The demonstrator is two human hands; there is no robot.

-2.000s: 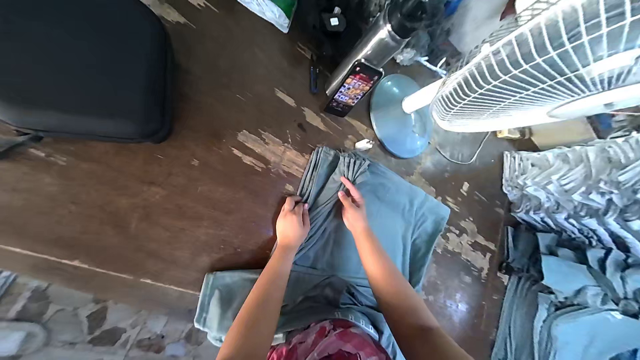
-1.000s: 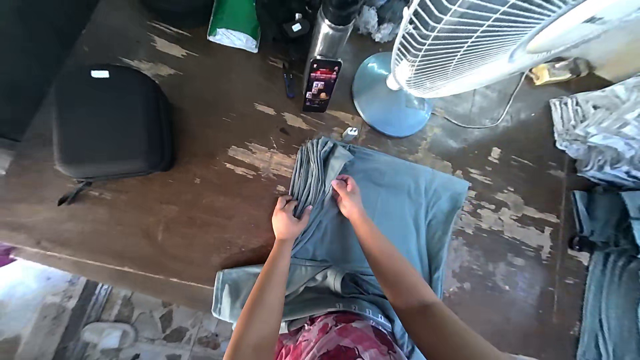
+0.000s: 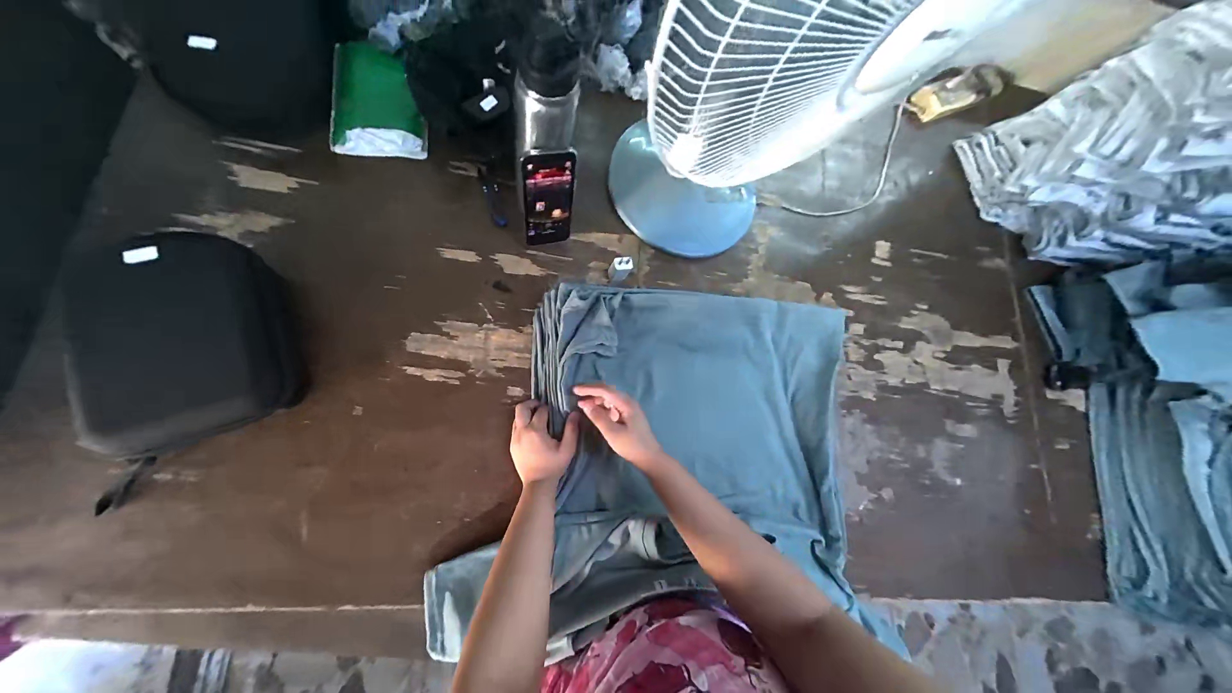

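A stack of blue-grey fabric pieces (image 3: 712, 385) lies on the brown wooden table, its layered edges showing along the left side. My left hand (image 3: 544, 443) grips those edges, thumb on top and fingers at the side. Just right of it, my right hand (image 3: 616, 421) rests over the fabric with its fingers loosely apart and no cloth plainly held. Near the body, more of the same cloth (image 3: 481, 587) bunches and hangs toward the table's front edge.
A black zipped case (image 3: 183, 346) lies at left. Behind the stack are a phone (image 3: 550, 197) against a metal bottle (image 3: 546, 115), a white plug (image 3: 621, 269), a fan (image 3: 683, 207) and a green packet (image 3: 378, 101). Piles of grey (image 3: 1116, 144) and blue-grey cloth (image 3: 1145, 481) stand at right.
My right hand's fingers have come off the layered edge, where they touched it before. My left hand stays at the left edges. The view has shifted.
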